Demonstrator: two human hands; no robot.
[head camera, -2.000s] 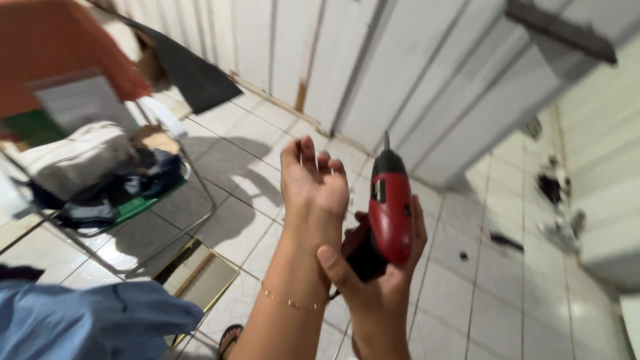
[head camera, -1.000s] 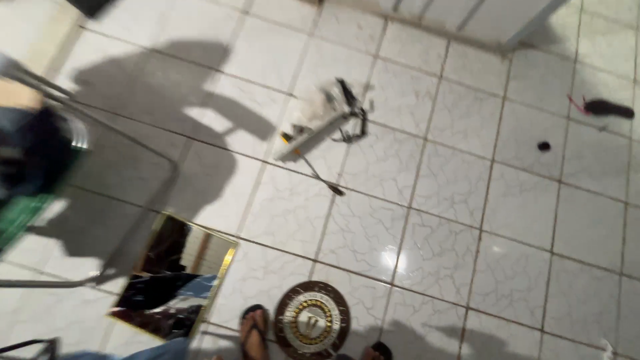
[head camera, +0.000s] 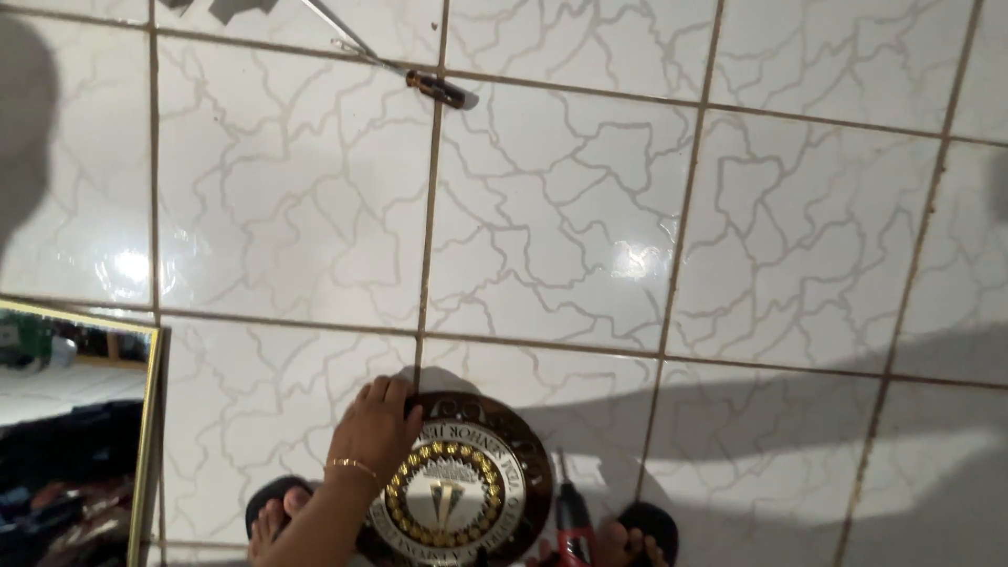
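Observation:
A round decorative plaque (head camera: 445, 492) with a dark rim, gold beading and lettering lies on the tiled floor between the feet. My left hand (head camera: 378, 429) rests at its upper left edge, its fingertips at the rim; whether they grip it is unclear. At the plaque's right side is a red and black power screwdriver (head camera: 575, 528), its bit pointing away from me. My right hand (head camera: 543, 554) shows only in part at the bottom edge, against the tool's body, and most of its grip is hidden.
A gold-framed mirror (head camera: 150, 425) lies at the left. Farther out on the tiles is a screwdriver with a dark handle (head camera: 437, 89), beside part of a grey object (head camera: 240, 8) at the top edge. Sandalled feet (head camera: 276, 512) flank the plaque.
Two seconds ago both hands were raised in front, the right holding the power screwdriver. One second ago neither hand was clearly visible; now the left is at the plaque. The view has tilted down and moved closer.

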